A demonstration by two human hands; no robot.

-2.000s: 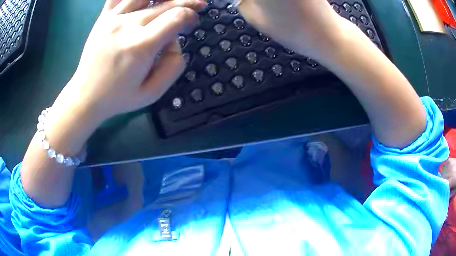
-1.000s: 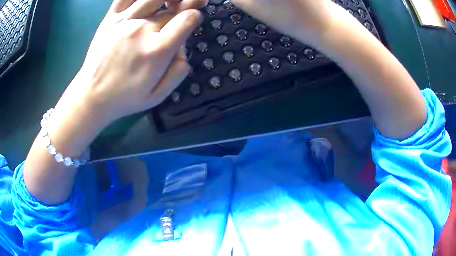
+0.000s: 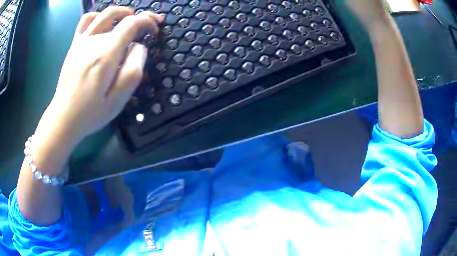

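A black pocketed tray (image 3: 258, 91) lies tilted on the bench, with small round shiny metal parts in rows of pockets. One part (image 3: 140, 117) at the near left corner looks bright white. My left hand (image 3: 107, 65) is over the tray's left side, fingers curled, fingertips close to the parts there. A whitish cover is on its thumb. Whether it pinches a part is hidden. My right hand (image 3: 368, 12) is off the tray at the upper right, blurred and cut off by the top edge; its fingers cannot be made out.
A second black tray (image 3: 7, 40) shows at the far left edge. A tan flat piece (image 3: 403, 5) and a small red-orange item (image 3: 426, 2) are at the top right, close to my right hand. The green bench's front edge (image 3: 220, 146) runs before my blue smock.
My right hand has moved off the tray to the upper right, uncovering many parts. The view has shifted, so the tray sits further left. My left hand is still over the tray's left side.
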